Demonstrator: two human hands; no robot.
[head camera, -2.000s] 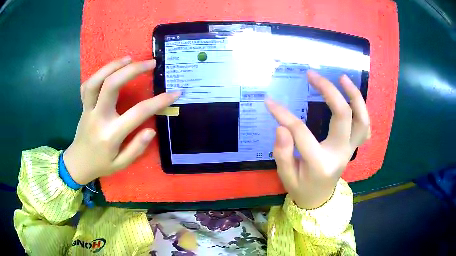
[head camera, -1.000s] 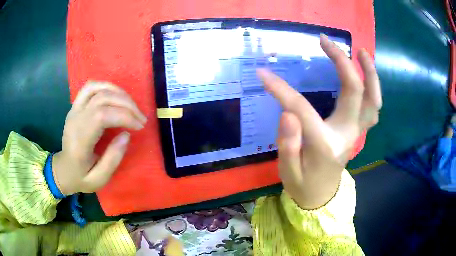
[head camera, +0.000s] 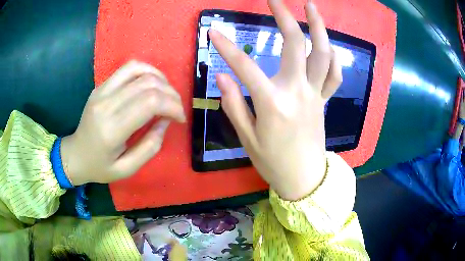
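Observation:
A black-bordered tablet (head camera: 336, 125) lies face up on a red-orange foam carrier (head camera: 148, 30). Its screen shows white-blue panels with a green dot, dark areas below and light glare. A pale-yellow tape tab (head camera: 206, 104) is at its left edge. My right hand (head camera: 285, 107) is spread over the screen, holding nothing. Its index fingertip is at the screen's upper left corner; whether it touches cannot be told. It hides the middle of the tablet. My left hand (head camera: 127, 125) is over the foam left of the tablet, fingers loosely curled, thumb apart, with nothing seen in it.
The carrier lies on a shiny green surface (head camera: 46, 61). A blue strap (head camera: 58, 163) is on my left wrist, with a blue cord hanging. Patterned cloth (head camera: 204, 229) shows below the edge. At the right are a person's blue sleeve (head camera: 443, 173) and another red edge.
My right hand has moved left across the screen to its upper left corner. My left hand has left the tablet's edge. The tablet and carrier shift in view, and a blue sleeve shows more at right.

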